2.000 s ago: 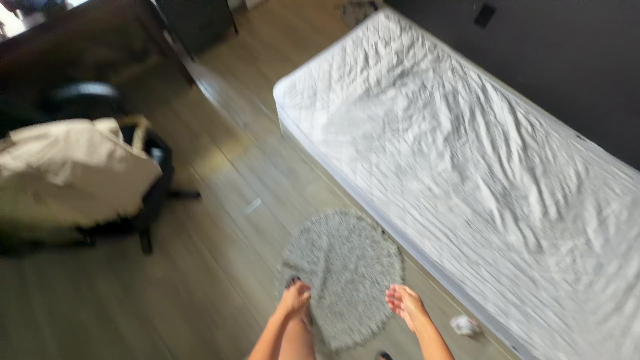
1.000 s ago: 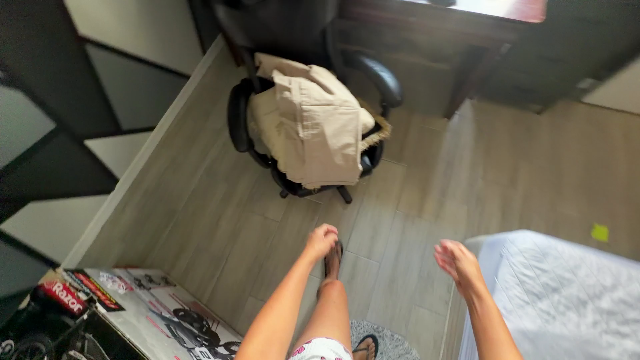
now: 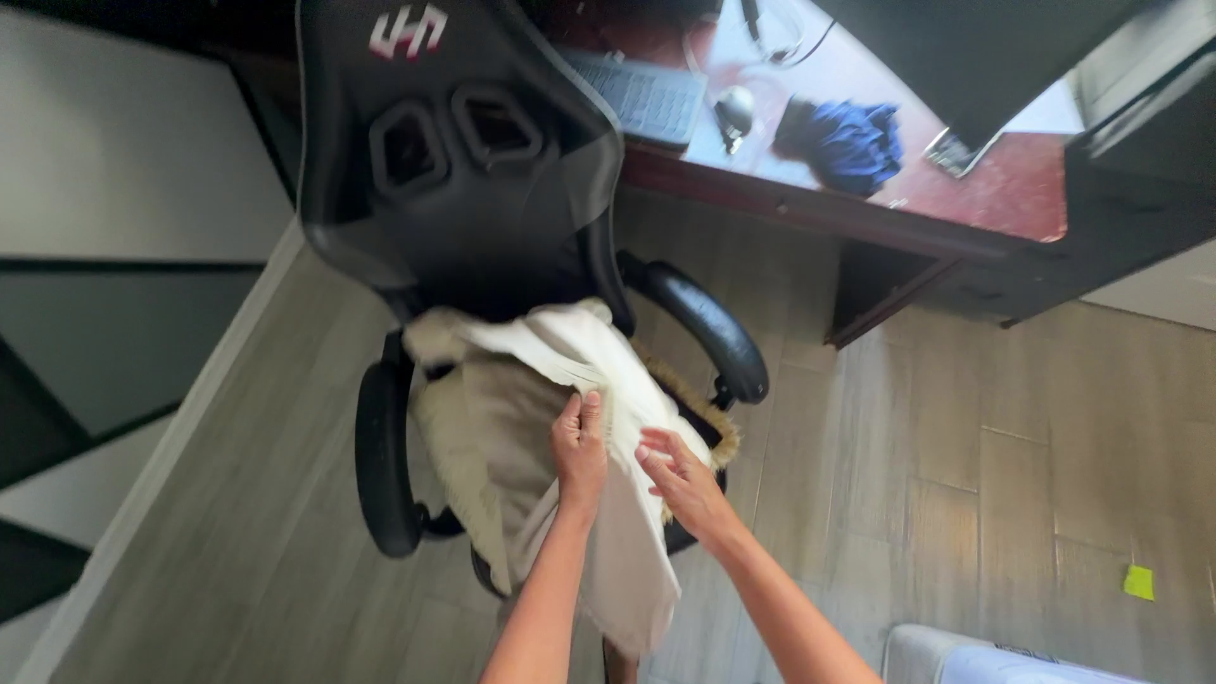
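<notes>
A cream-coloured cloth [image 3: 632, 532] lies bunched over the seat of a black gaming chair [image 3: 456, 199], part of it hanging off the front. My left hand [image 3: 581, 456] pinches a fold of this cloth between thumb and fingers above the middle of the seat. Just to its right, my right hand [image 3: 682, 480] is beside the cloth with its fingers parted and slightly curled; whether the fingertips touch it is unclear. Beneath the cloth, brown fur-like edging [image 3: 724, 437] shows at the right of the seat.
A reddish-brown desk [image 3: 1026, 195] behind the chair holds a keyboard [image 3: 632, 95], a computer mouse [image 3: 734, 109] and a crumpled blue cloth [image 3: 850, 142]. The chair's armrests [image 3: 708, 323] flank the seat. A mattress corner [image 3: 940, 655] and a yellow-green paper piece [image 3: 1138, 582] are at lower right.
The view has come close to the chair. My left hand, empty a second ago, now grips the cream cloth, which is lifted and rumpled; my right hand has come beside it.
</notes>
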